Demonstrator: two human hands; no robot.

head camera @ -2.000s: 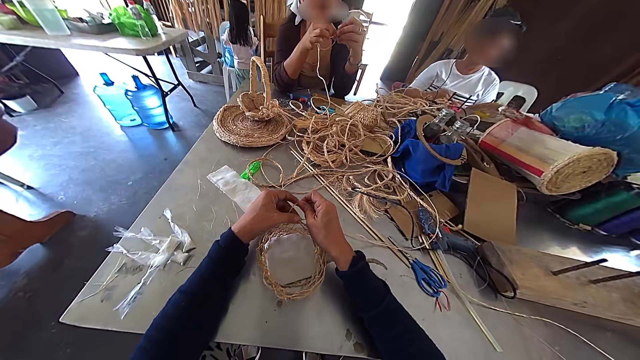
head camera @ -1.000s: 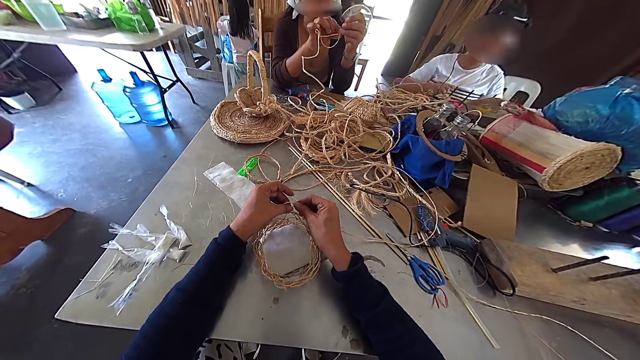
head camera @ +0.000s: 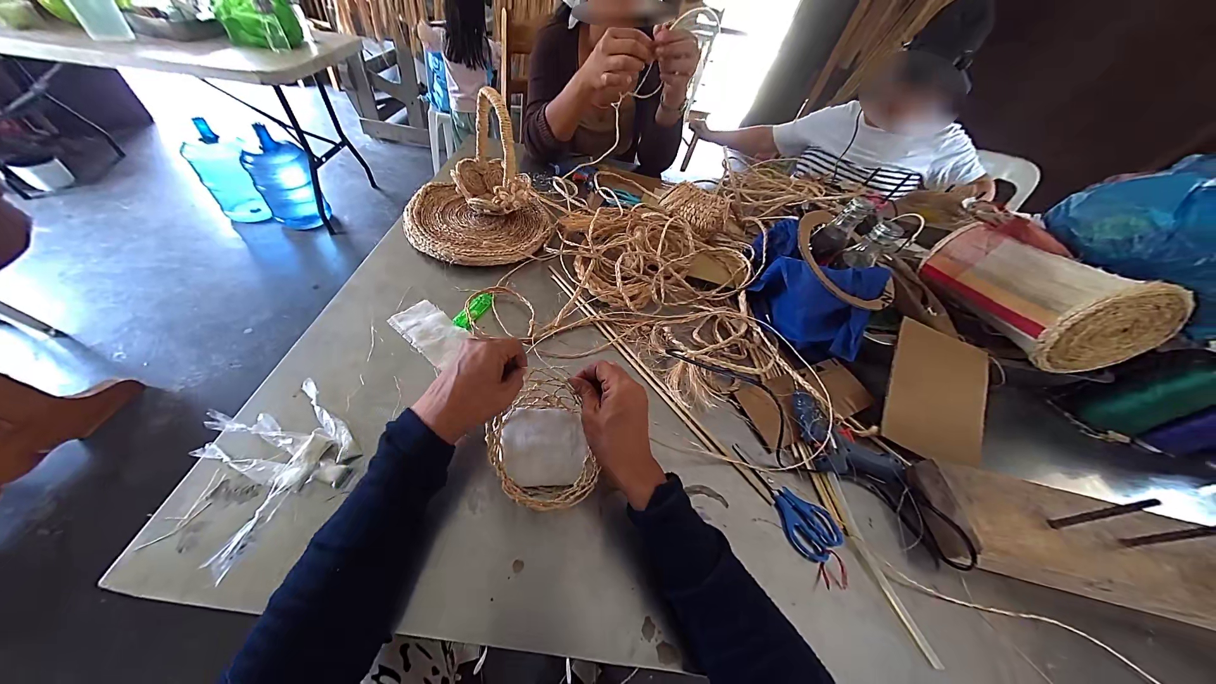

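A small openwork piece of twisted natural fibre cord (head camera: 543, 496) lies on the grey table, with a white sheet (head camera: 543, 446) showing inside its loops. My left hand (head camera: 475, 388) pinches at its upper left edge, thumb and fingers together. At the upper right edge, my right hand (head camera: 617, 423) grips the cord mesh between thumb and fingertips. What exactly each fingertip holds is too small to tell. Just beyond my left hand are a white strip (head camera: 427, 332) and a bright green object (head camera: 473, 310), beside a loop of thin cord.
Tangled fibre cord (head camera: 636, 256) spreads over the table's middle. A woven handled basket (head camera: 480, 223) stands at the back left, clear plastic scraps (head camera: 285, 446) lie left. Blue-handled scissors (head camera: 807, 524), a glue gun (head camera: 845, 456) and cardboard (head camera: 936, 389) are right. Two people sit across the table.
My hands have moved apart from each other, from close together above the piece to its two sides. The seated person across the table at right has moved an arm outward.
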